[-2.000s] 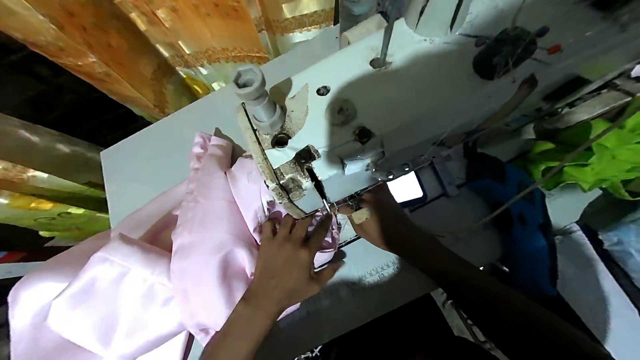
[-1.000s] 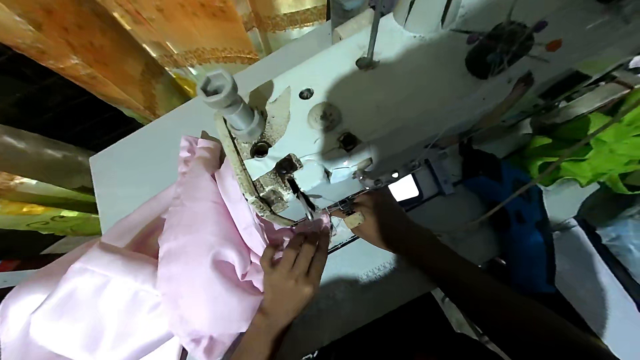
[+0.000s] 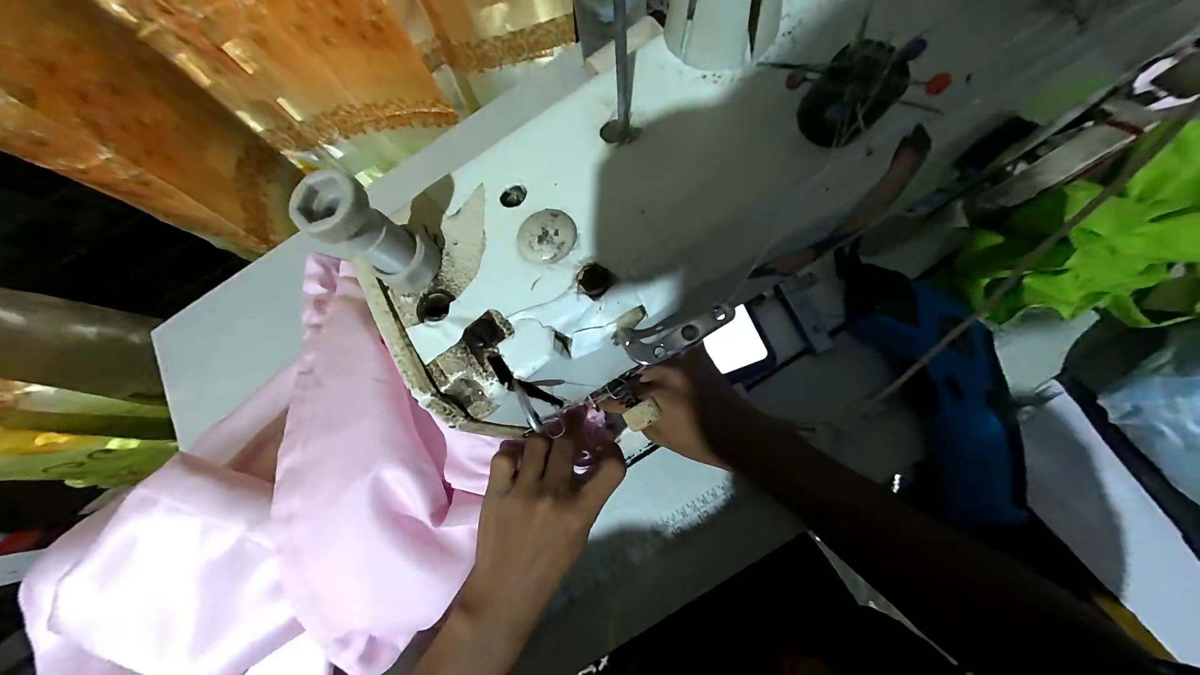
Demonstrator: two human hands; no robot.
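Note:
A pink fabric garment (image 3: 375,450) lies over the left side of the sewing table, its edge running under the head of a white sewing machine (image 3: 694,187). My left hand (image 3: 544,487) is at the needle area, its fingers bent onto a gathered bit of the pink fabric. Just to its right, my right hand (image 3: 684,403) is beside the presser foot, with a small beige patch or wrap at a fingertip. Its fingertips are partly hidden by the machine, so its hold cannot be told.
Orange patterned curtains (image 3: 356,66) hang behind the table (image 3: 234,319). A bright light (image 3: 736,342) glows under the machine arm. Bright green fabric (image 3: 1125,225) and a blue object (image 3: 966,403) lie at the right. A grey knob (image 3: 356,220) stands on the machine head.
My left hand's fingers have bent more closely around the fabric at the needle since the previous frame. My right hand stays beside the presser foot.

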